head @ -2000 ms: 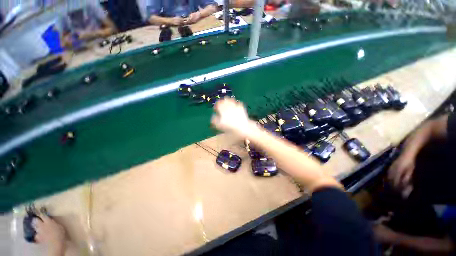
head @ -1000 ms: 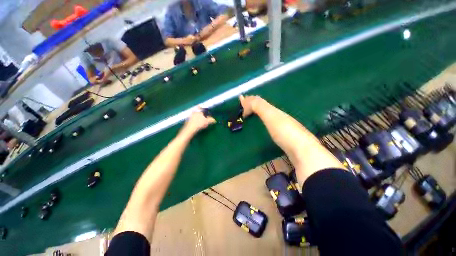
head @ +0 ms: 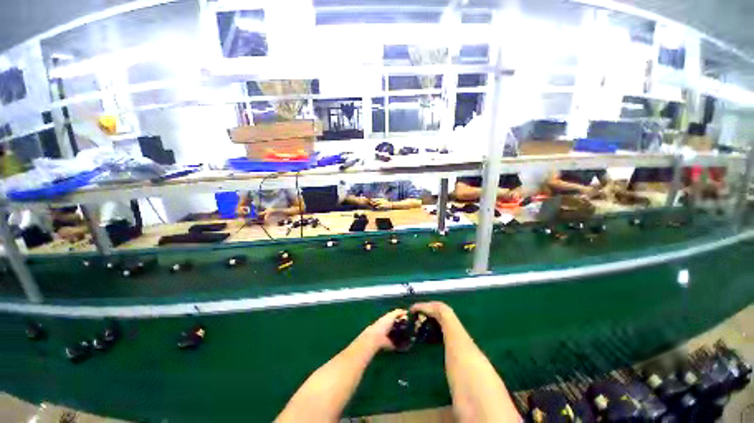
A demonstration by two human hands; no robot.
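Observation:
My left hand (head: pixel 385 329) and my right hand (head: pixel 433 312) are together over the green conveyor belt (head: pixel 273 363). Between them they hold a small batch of black power adapters (head: pixel 413 330), with pale marks showing. The fingers partly hide the units, so their number cannot be told. A stack of waiting units (head: pixel 624 403) lies at the lower right, with thin black cords pointing towards the belt.
More black units (head: pixel 192 337) lie on the belt at the left. A pale metal rail (head: pixel 331 299) runs behind my hands, with an upright post (head: pixel 488 190) on it. Beyond are a second green lane with units, a bench and several people's arms (head: pixel 380 201).
The view has tilted up and levelled. My hands were apart, reaching for units by the rail; they are now together around a batch. The bench-top units nearest me have left the view.

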